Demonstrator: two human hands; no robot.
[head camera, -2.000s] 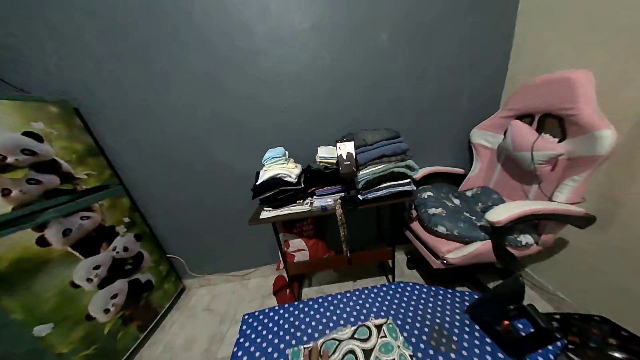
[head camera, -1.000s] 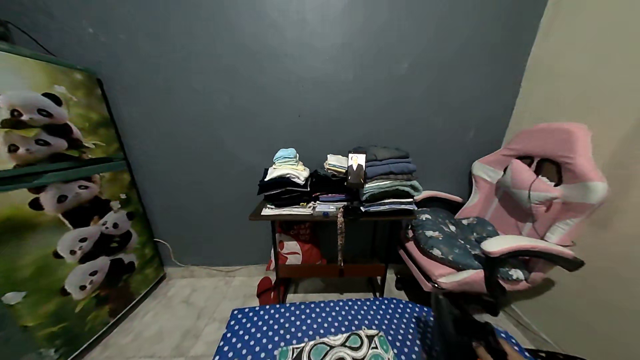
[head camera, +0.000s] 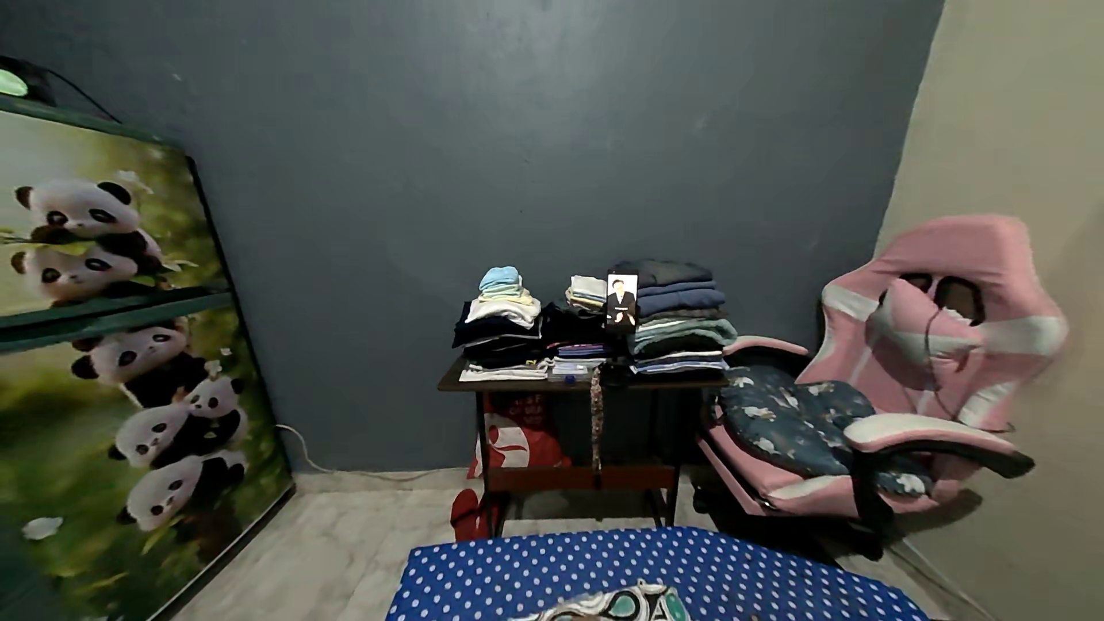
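Note:
Neither my left hand nor my right hand shows in the head view. Stacks of folded clothes stand on a small dark table against the grey wall. On its right end is a tall stack of folded garments, with a dark box bearing a person's picture upright at its left side. The left stack has dark clothes below and light ones above, topped by a light blue cloth. A patterned strap hangs from the table's front edge. In the foreground, a patterned cloth lies on a blue polka-dot cover.
A pink and white gaming chair with a dark floral cushion stands at the right. A panda-print cabinet is at the left. Beneath the table is a red bag. A pale cable runs along the wall.
The dark object seen at the lower right in the earlier frames, over the polka-dot cover, is out of view. The view has shifted somewhat.

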